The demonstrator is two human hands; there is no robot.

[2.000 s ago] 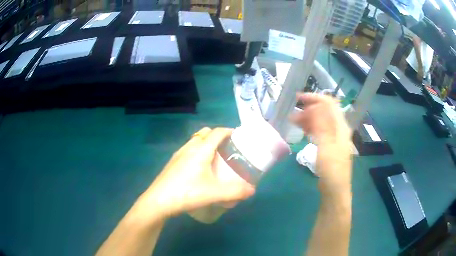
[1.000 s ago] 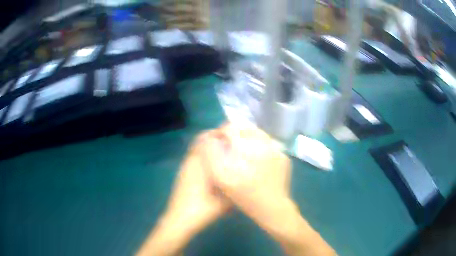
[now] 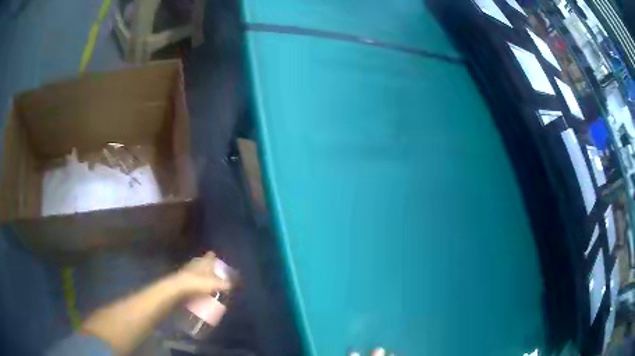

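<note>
My left hand (image 3: 198, 278) is at the lower left, beside the green bench's edge and in front of the cardboard box. Its fingers are closed around a small pale pinkish jar (image 3: 207, 308), which is blurred and partly covered by the fingers. The jar is over the dark area beside the bench, apart from the box. Only the fingertips of my right hand (image 3: 369, 352) show at the bottom edge; the rest is cut off, and whether it holds anything cannot be seen.
An open cardboard box (image 3: 101, 229) at the left holds crumpled white material and thin clear pieces. The green bench mat (image 3: 390, 181) runs up the middle, crossed by a dark strip. Black trays with silver-grey panels (image 3: 530, 68) line the right. Yellow floor lines pass behind the box.
The view has swung left, bringing the cardboard box in and taking the posts and bin out. My hands, together one second ago, are now apart, the left over the bench's side.
</note>
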